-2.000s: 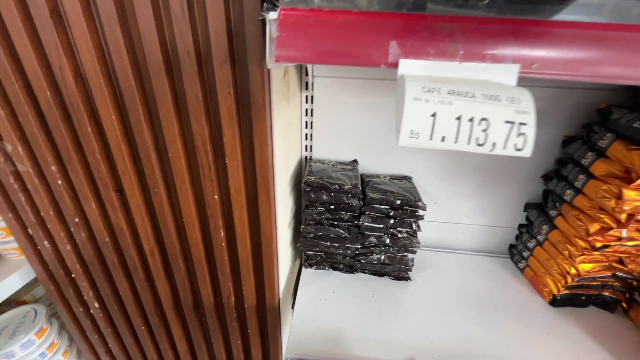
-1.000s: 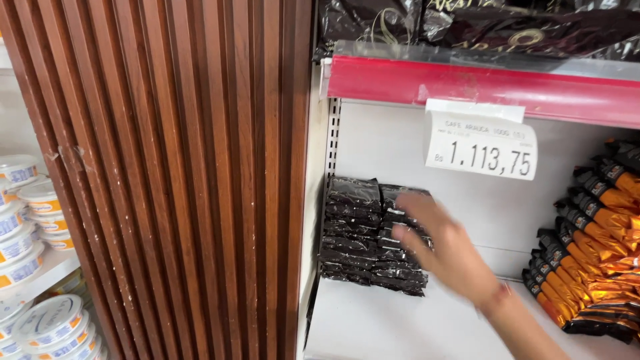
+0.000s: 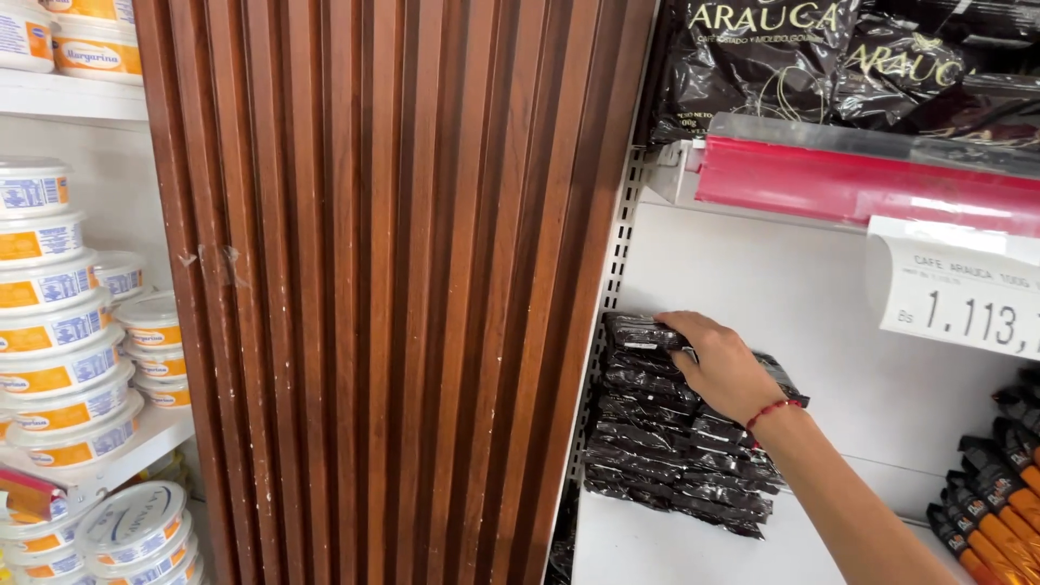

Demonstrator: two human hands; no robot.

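Observation:
My right hand [image 3: 715, 357], with a red beaded bracelet at its wrist, reaches in from the lower right. Its fingers and thumb close around the right end of a dark coffee packet [image 3: 642, 335] at the top of the left pile. Below it, more dark, shiny packets [image 3: 642, 443] lie flat in two adjoining piles on the white shelf [image 3: 650, 544]. Part of the right pile is hidden behind my hand and wrist. My left hand is out of the frame.
A brown slatted panel [image 3: 390, 292] stands left of the packets, with margarine tubs [image 3: 49, 325] stacked beyond it. Overhead is a shelf with a red front strip [image 3: 780, 179], a hanging price tag [image 3: 959, 284] and larger coffee bags [image 3: 756, 65]. Orange and black packets [image 3: 991, 504] stand at the lower right.
My right hand, absent two seconds ago and blurred in front of the piles one second ago, now grips a packet on the left pile. The view has swung left.

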